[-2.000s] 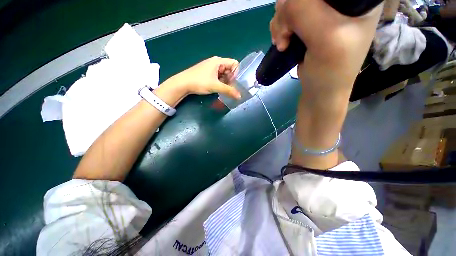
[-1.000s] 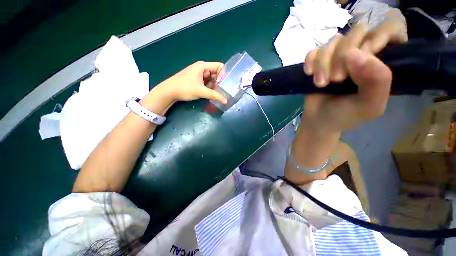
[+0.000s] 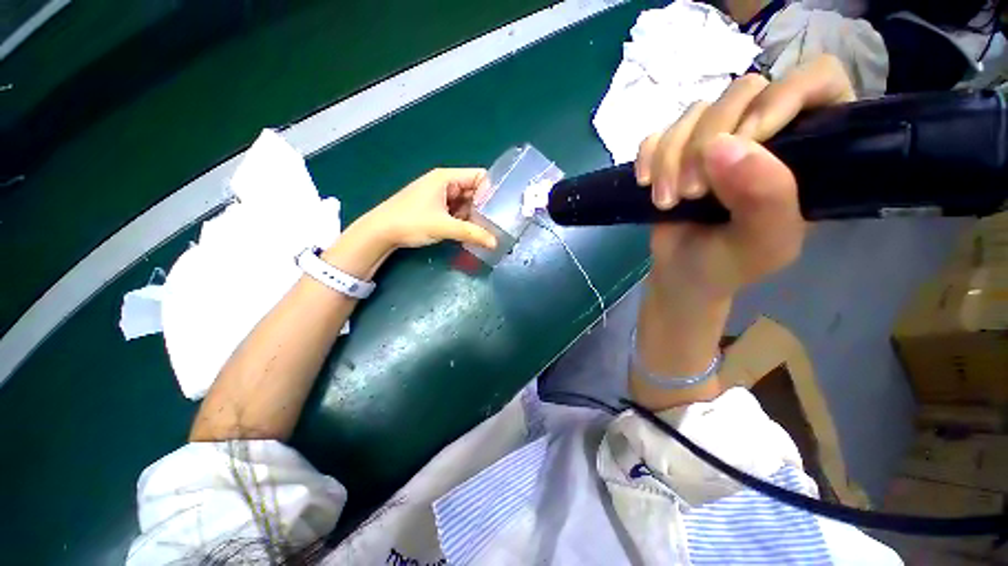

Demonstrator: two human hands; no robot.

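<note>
My left hand (image 3: 448, 210) holds a clear plastic housing (image 3: 504, 207) by its left side, just above the dark green bench. A white inner fitting (image 3: 538, 197) shows at the housing's right end. A thin white lead wire (image 3: 579, 269) trails from it down toward the bench edge. My right hand (image 3: 724, 182) grips the black electric screwdriver (image 3: 873, 155), held almost level. Its tip is at the white fitting; the bit itself and any screw are hidden or too small to see.
White cloth or sheets (image 3: 227, 293) lie left beyond my left forearm, and more white sheets (image 3: 663, 72) lie at upper right. A pale rail (image 3: 365, 103) borders the bench. A black cord (image 3: 763, 483) crosses my lap. Cartons (image 3: 951, 348) stand at right; an open carton (image 3: 831, 426) is below.
Since two seconds ago, the screwdriver has swung from steep to nearly level, its tip staying near the fitting. Over the last second, the view has shifted slightly and both hands keep their grips.
</note>
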